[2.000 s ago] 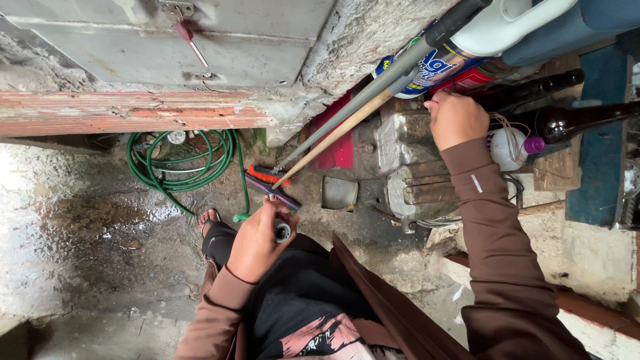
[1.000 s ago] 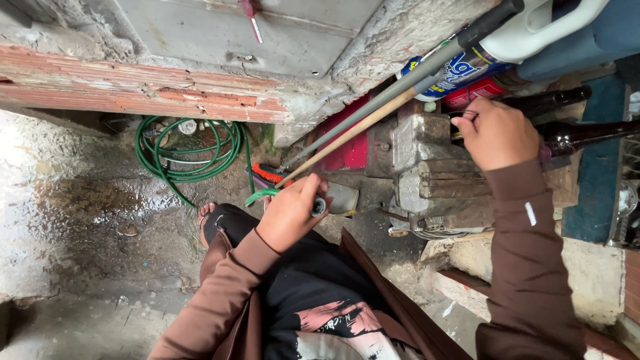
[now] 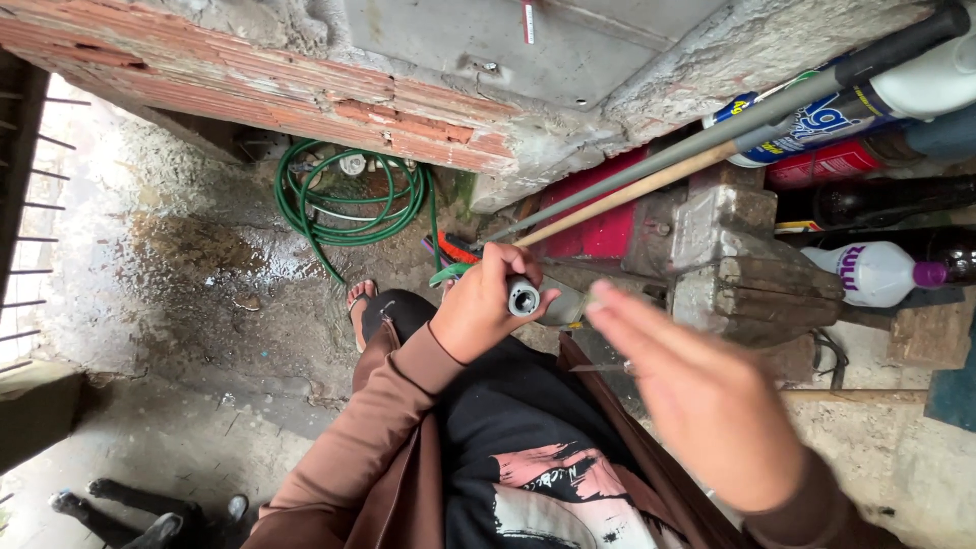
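Note:
My left hand (image 3: pixel 488 305) is wrapped around a grey cylindrical hose fitting (image 3: pixel 524 297), its round hollow end facing up. A short green piece (image 3: pixel 451 273), apparently hose, sticks out on the hand's far side. My right hand (image 3: pixel 694 396) is blurred, just right of the fitting and apart from it, fingertips toward it; whether it holds something small cannot be told. A green garden hose (image 3: pixel 351 235) lies coiled on the wet floor by the brick wall, one length running toward my left hand.
Broom or squeegee handles (image 3: pixel 648 183) lean at the right, beside cleaning-product bottles (image 3: pixel 827 126), a dark glass bottle (image 3: pixel 900 200), a white bottle with a purple cap (image 3: pixel 869 271) and a dirty metal casing (image 3: pixel 732 267). Dark animal legs (image 3: pixel 145 511) show at bottom left.
My right hand has moved from beside the bottles and metal casing at the right to near the fitting. My left hand still holds the fitting. A black-legged animal has come into view.

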